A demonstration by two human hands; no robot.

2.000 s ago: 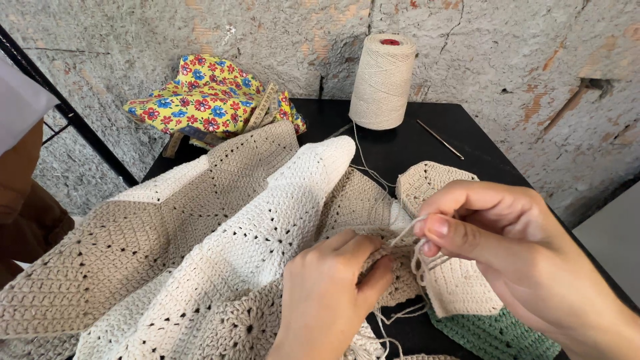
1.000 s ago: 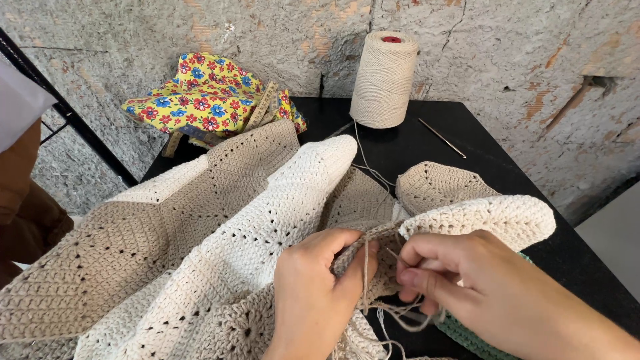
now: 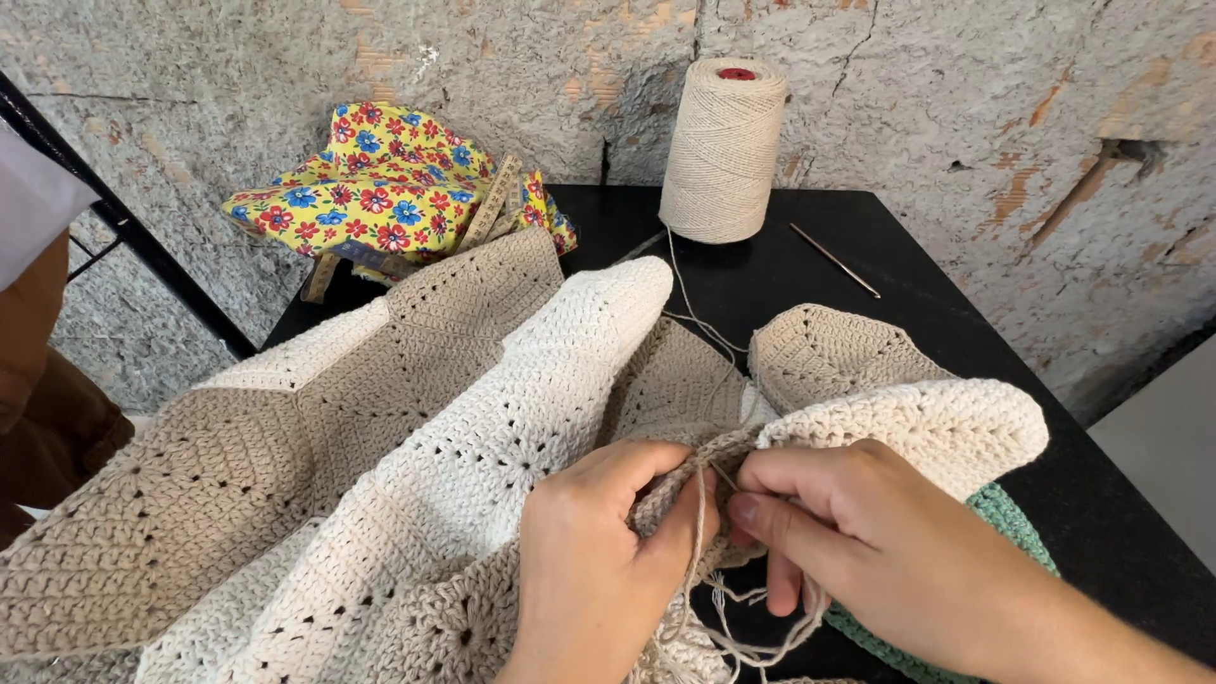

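Observation:
My left hand pinches the folded edge of a beige crocheted piece, part of a large crocheted work of beige and white motifs. Close against it, my right hand has thumb and forefinger closed at the same edge, where strands of beige yarn cross; what its fingertips pinch is mostly hidden. A cream crocheted flap stands up behind my right hand. Loose yarn ends hang below both hands. Green crochet shows under my right wrist.
On the black table stand a cone of beige yarn and, to its right, a metal crochet hook. A yellow floral cloth with a measuring tape lies at the back left. A person's arm shows at the left edge.
My right hand has moved down, close to my left hand. The cream flap, which lay lower under my right hand, now stands raised behind it.

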